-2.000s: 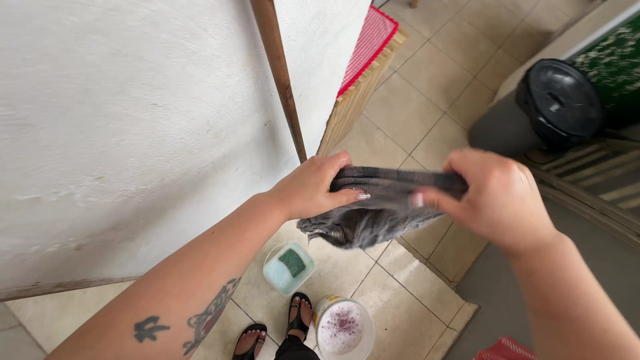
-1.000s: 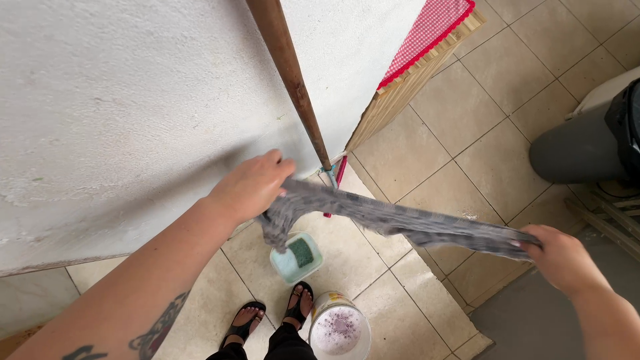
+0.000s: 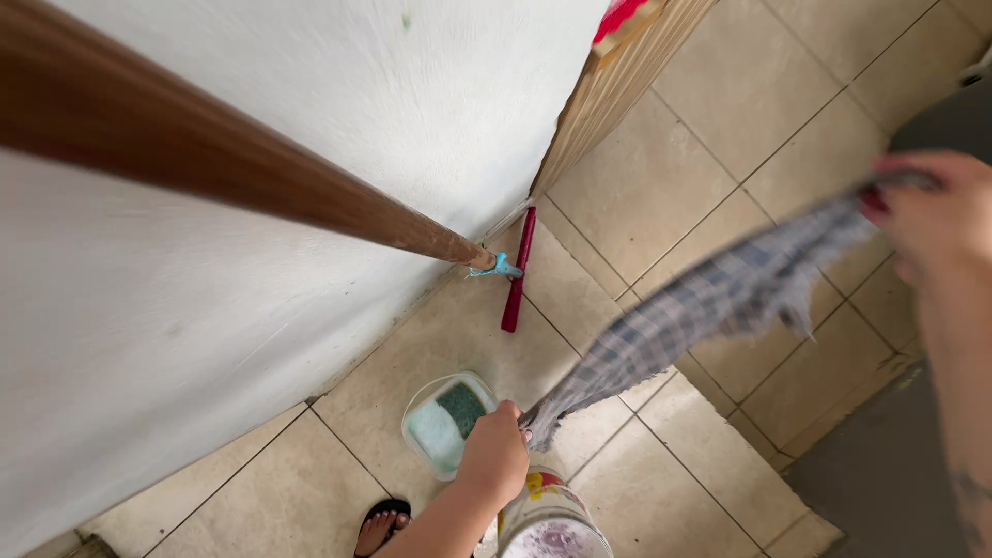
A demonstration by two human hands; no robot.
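A frayed grey plaid cloth (image 3: 659, 325) is stretched slantwise between my two hands above the tiled floor. My left hand (image 3: 500, 449) grips its lower end, near the middle bottom of the view. Its upper end is in my right hand (image 3: 922, 205), blurred, at the right edge. Just left of my left hand, a clear plastic tub (image 3: 435, 430) on the floor holds bluish suds and a green scouring pad (image 3: 463, 409). Below that hand stands a bucket (image 3: 554, 519) with foamy, purplish liquid, cut off by the bottom edge.
A squeegee with a dark red head (image 3: 519, 271) rests on the floor, its wooden pole (image 3: 310, 182) rising past the white wall (image 3: 387, 101). Wooden slats (image 3: 612, 101) edge the wall's end. A dark grey bin (image 3: 949, 120) is at upper right, my sandalled foot (image 3: 380, 527) at the bottom.
The cloth was bunched between my hands two seconds ago, then pulled out long. It now slants up towards my right hand, which is higher than my left. The view has shifted, and the pole looms larger.
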